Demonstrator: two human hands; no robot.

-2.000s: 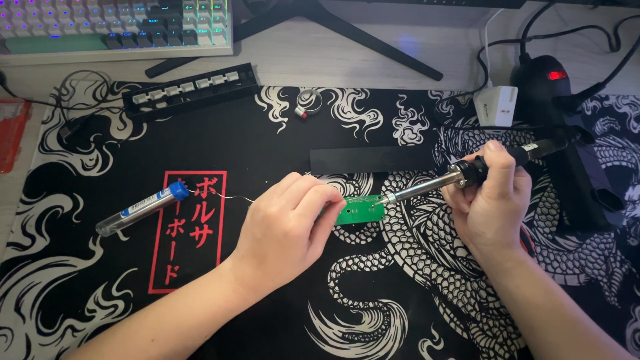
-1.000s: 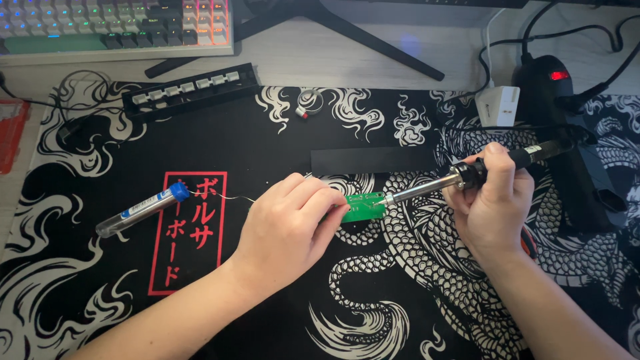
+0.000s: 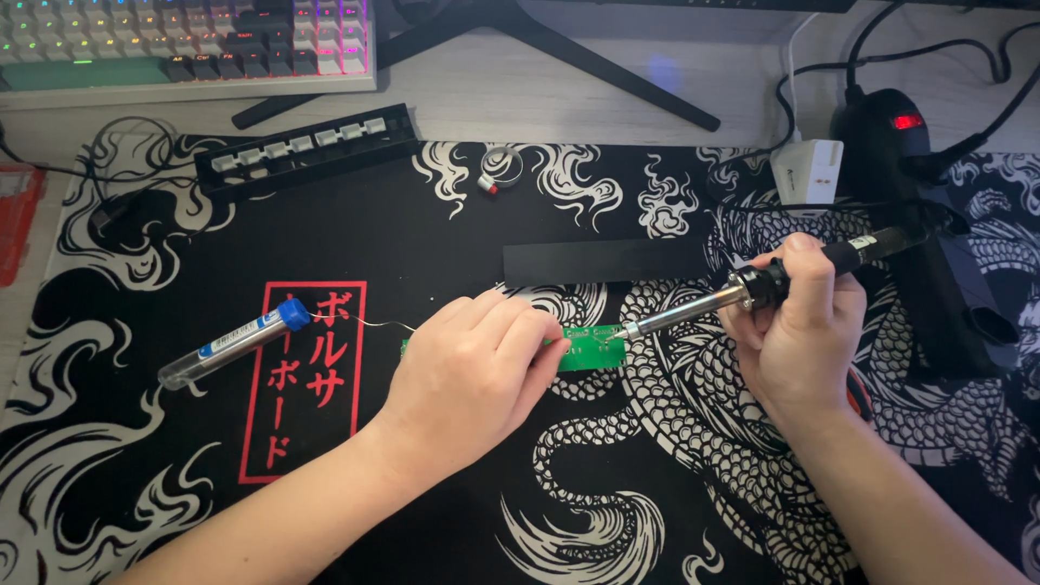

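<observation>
My right hand (image 3: 800,321) grips a soldering iron (image 3: 691,313) by its black handle, its tip at the right end of a green circuit board (image 3: 597,349). Over the board's middle lies my left hand (image 3: 479,366), thumb and forefinger pinched together on solder wire. That thin solder wire (image 3: 366,322) runs from the blue-capped end of a clear solder tube (image 3: 236,345) lying on the desk mat, then passes out of sight under my left hand. The board's left end just shows beside the knuckles.
A flat black strip (image 3: 601,262) lies behind the board. Farther back are a black case with white switches (image 3: 305,150), a small ring clamp (image 3: 502,169), a keyboard (image 3: 187,89) and a monitor stand (image 3: 609,69). At right stand a power strip (image 3: 934,284) and a white plug adapter (image 3: 808,172).
The iron's tip has shifted slightly along the board's right end. My left hand stays over the board, and both hands keep their hold.
</observation>
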